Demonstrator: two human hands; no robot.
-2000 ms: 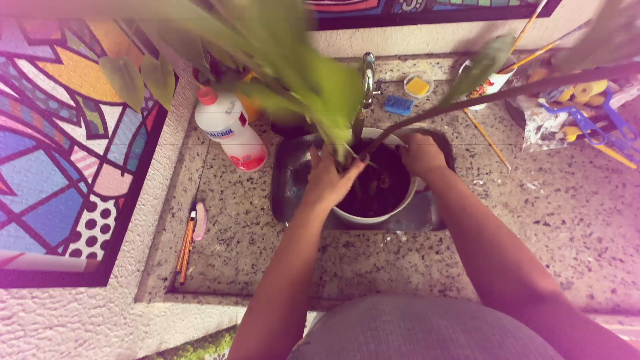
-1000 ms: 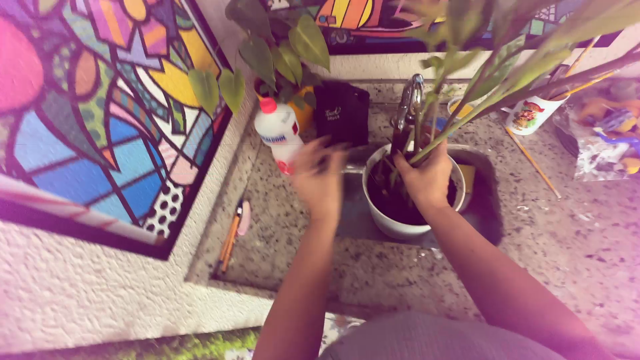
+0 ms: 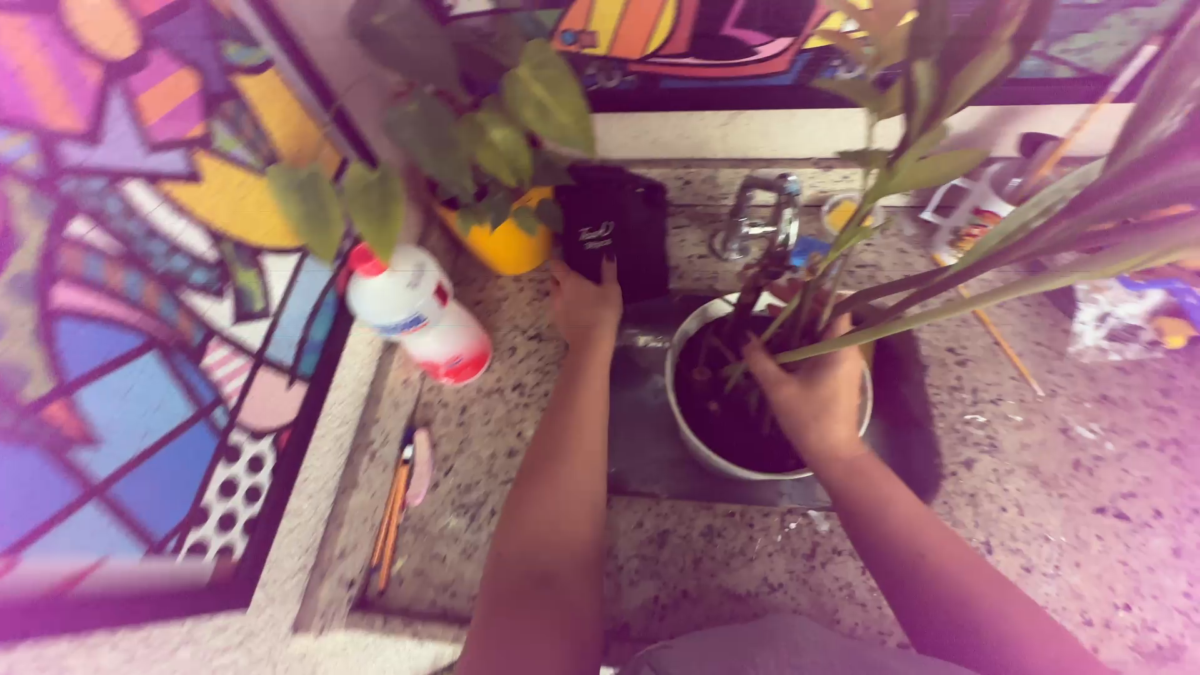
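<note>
A white pot (image 3: 692,433) of dark soil stands in the metal sink (image 3: 642,455). Long green stems and leaves of a potted plant (image 3: 919,178) rise from it and lean right. My right hand (image 3: 811,398) is closed round the stems just above the soil. At the upper left, my left hand (image 3: 586,300) touches the lower part of a black bag or pouch (image 3: 614,225) bearing pale writing; its fingertips are partly lost against the dark surface, so its grip is unclear. The chrome faucet (image 3: 764,220) stands behind the pot.
Left on the granite counter (image 3: 525,422) are a white and red plastic bottle (image 3: 422,314), a yellow pot (image 3: 506,239) with a leafy plant and thin brushes (image 3: 392,516). To the right lie a wooden stick (image 3: 998,342), a white mug (image 3: 980,211) and a clear plastic bag (image 3: 1116,319).
My left hand has left the plant and moved up and left to the black bag. My right hand, on the pot's right side at first, now grips the stems.
</note>
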